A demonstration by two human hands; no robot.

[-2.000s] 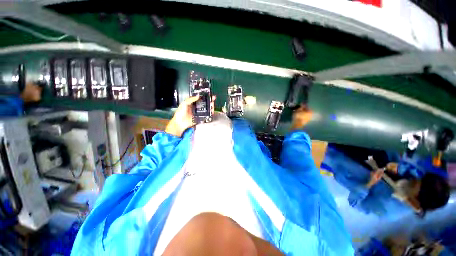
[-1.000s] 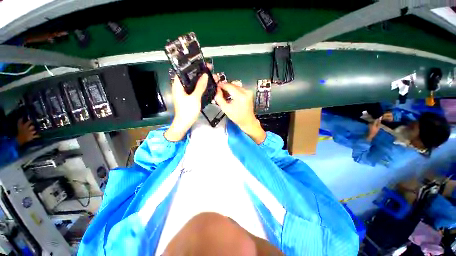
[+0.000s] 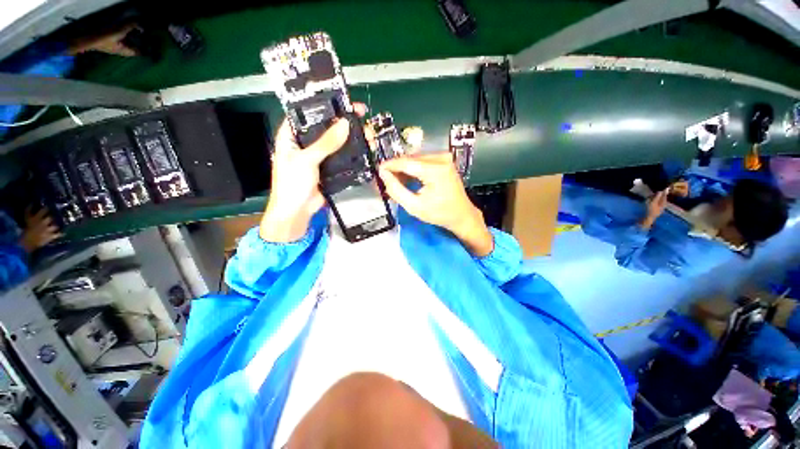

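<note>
My left hand grips a phone board assembly, silvery-white and black, tilted above the bench, its thumb across the dark middle. A black phone housing with a pale lower area lies beneath or against its lower end, over my lap; whether they are joined I cannot tell. My right hand is at the housing's right edge, fingertips pinched together there; whether they hold something is unclear. A board assembly lies just behind my hands, and another board assembly lies to the right.
A black carrier tray at left holds several assemblies. Black frames lie on the bench at right. Dark parts sit on the conveyor belt beyond. A pale round item is near the boards. Another person's hand shows at left; a person sits at right.
My right hand has come from the black frames at right to the held phone parts. My left hand has raised the board assembly, and more of the pale-ended housing now shows.
</note>
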